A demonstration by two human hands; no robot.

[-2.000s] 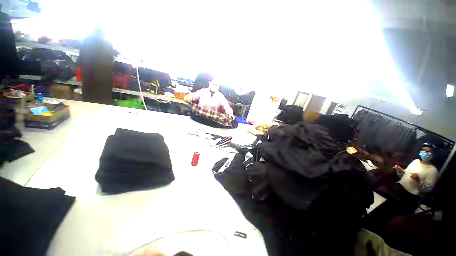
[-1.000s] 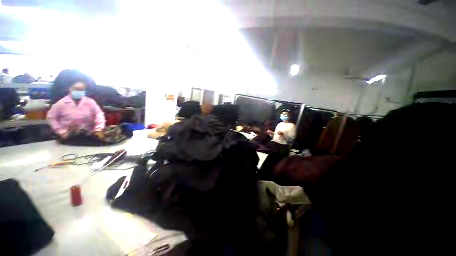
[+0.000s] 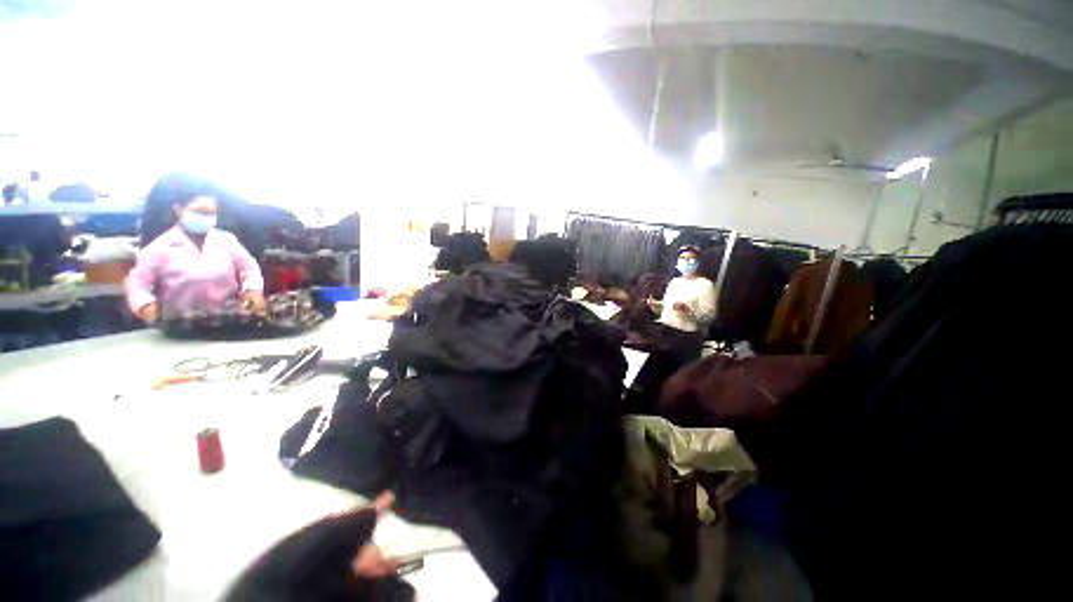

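Observation:
A dark garment piece [image 3: 300, 562] rises from the bottom edge, left of centre, and is blurred. One bare hand, which looks like my right hand [image 3: 375, 549], is at its right edge with fingers around the cloth; the rest of the hand is hidden. My left hand is not in view. Small dark thread snips [image 3: 408, 566] lie on the white table beside the fingers. A large loose black garment heap [image 3: 506, 388] is ahead and to the right. A folded black stack [image 3: 65, 512] is at the left edge, partly cut off.
A red thread spool [image 3: 210, 450] stands on the white table [image 3: 153, 429]. Scissors and corded tools [image 3: 288, 368] lie beyond it. A masked person in pink [image 3: 194, 271] handles plaid cloth across the table. A beige garment [image 3: 694, 453] hangs right of the heap. Another large dark mass [image 3: 941, 435] fills the right side.
The view has swung right, so the spool and folded stack sit further left. The dark garment piece with the hand on it has come into view at the bottom.

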